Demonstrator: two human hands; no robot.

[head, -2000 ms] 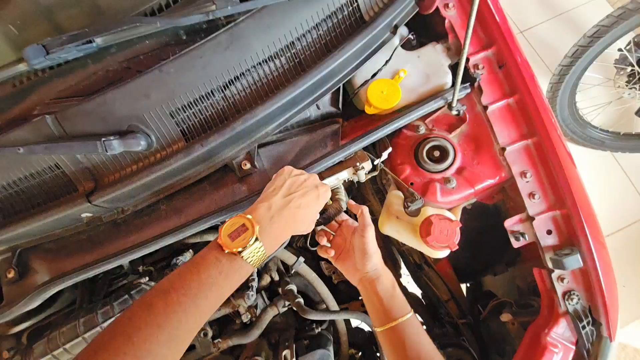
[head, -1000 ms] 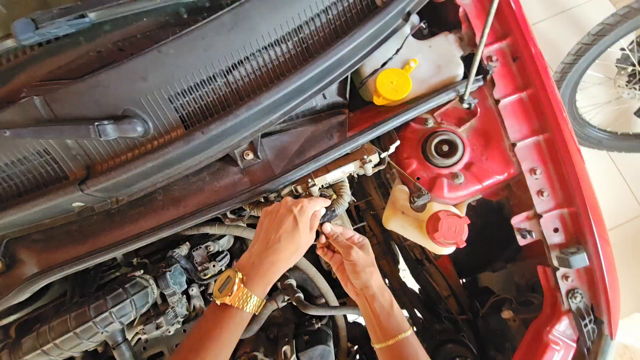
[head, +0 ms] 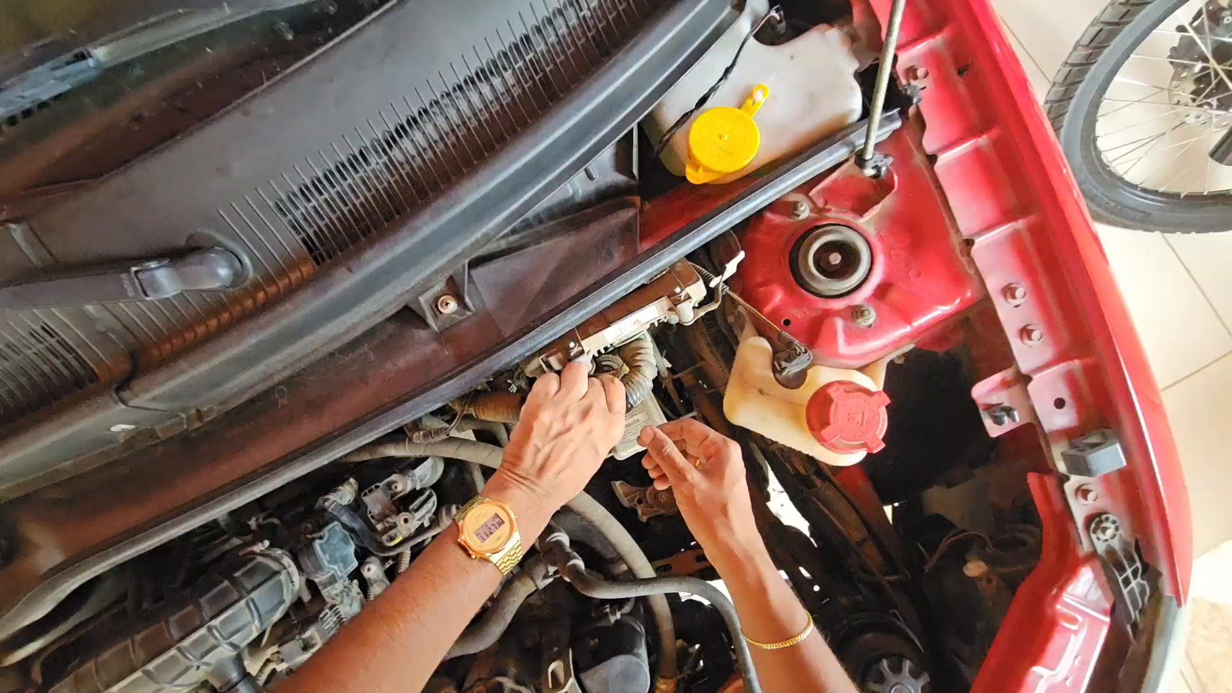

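Observation:
My left hand, with a gold digital watch on its wrist, reaches to the lower edge of a metal-cased module below the firewall edge. Its fingertips touch there beside a corrugated wiring conduit; whether they grip anything is hidden. My right hand, a gold bracelet on the wrist, is just to the right, thumb and forefinger close together near a light-coloured label plate. I cannot tell if something small is between those fingers.
A cream reservoir with a red cap is right of my hands, below the red strut tower. The yellow-capped washer tank and hood prop rod are above. Hoses run beneath my wrists. A spoked wheel stands beyond the fender.
My hands, close together at the wiring before, are now apart. My left hand has moved up to the module's edge, and the corrugated conduit and label plate show between them.

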